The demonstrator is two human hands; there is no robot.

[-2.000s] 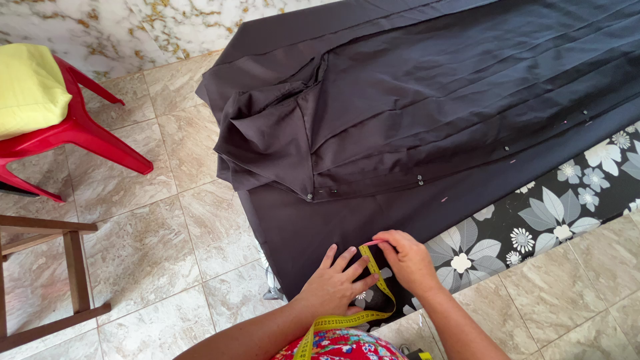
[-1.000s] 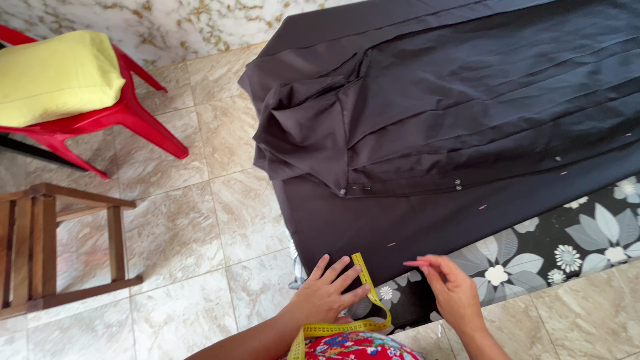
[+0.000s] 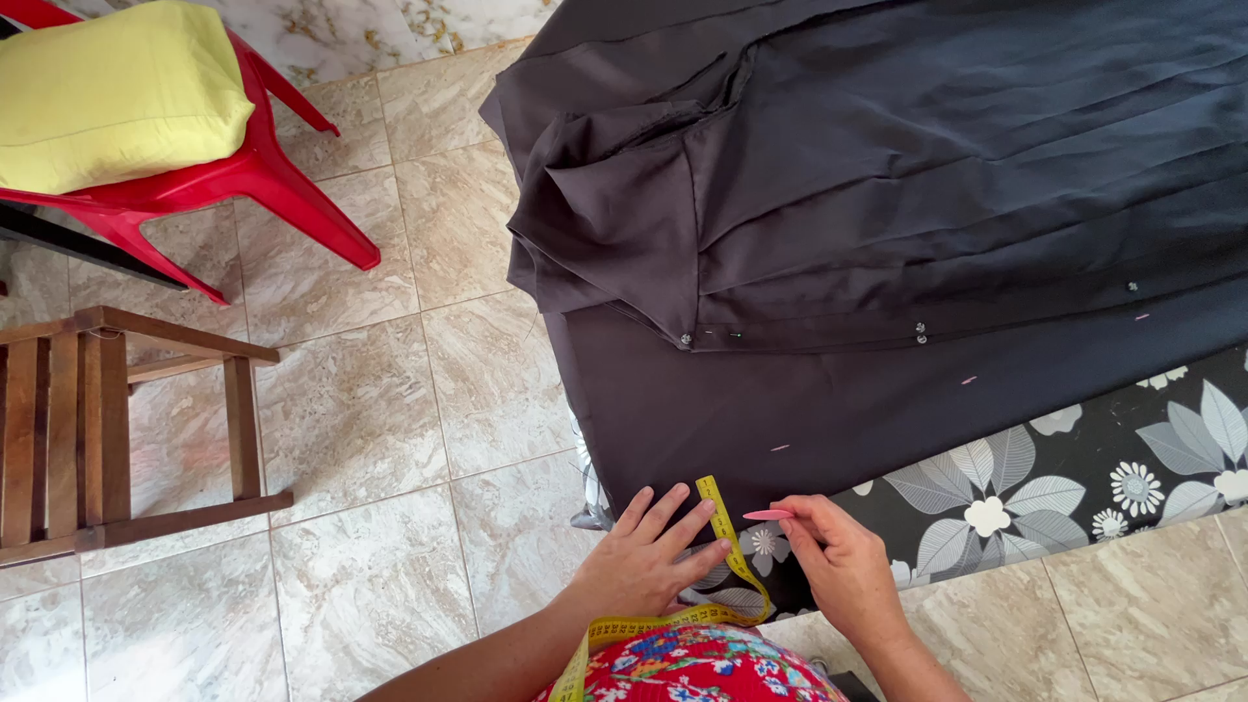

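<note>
Dark fabric (image 3: 624, 419) lies flat over a floral black-and-white cloth (image 3: 1033, 487), bearing several short pink marks. On top of it rests a dark garment piece (image 3: 829, 224) with shiny round fasteners along its lower edge. My left hand (image 3: 653, 556) is spread flat near the fabric's lower corner, its fingertips against a yellow tape measure (image 3: 720, 517). The tape's end lies on the fabric, and the rest curves back over my red floral clothing. Right of the tape, my right hand (image 3: 838, 561) pinches a thin piece of pink tailor's chalk (image 3: 768, 515).
A red plastic stool (image 3: 283, 180) with a yellow cushion (image 3: 117, 97) stands at the upper left. Below it is a slatted wooden chair (image 3: 107, 429). Stone-patterned floor tiles (image 3: 361, 419) run along the left of the covered surface and below it.
My right hand has moved away from the tape's end, where it was two seconds ago, to the tape's right, still holding the pink chalk. The view has shifted left.
</note>
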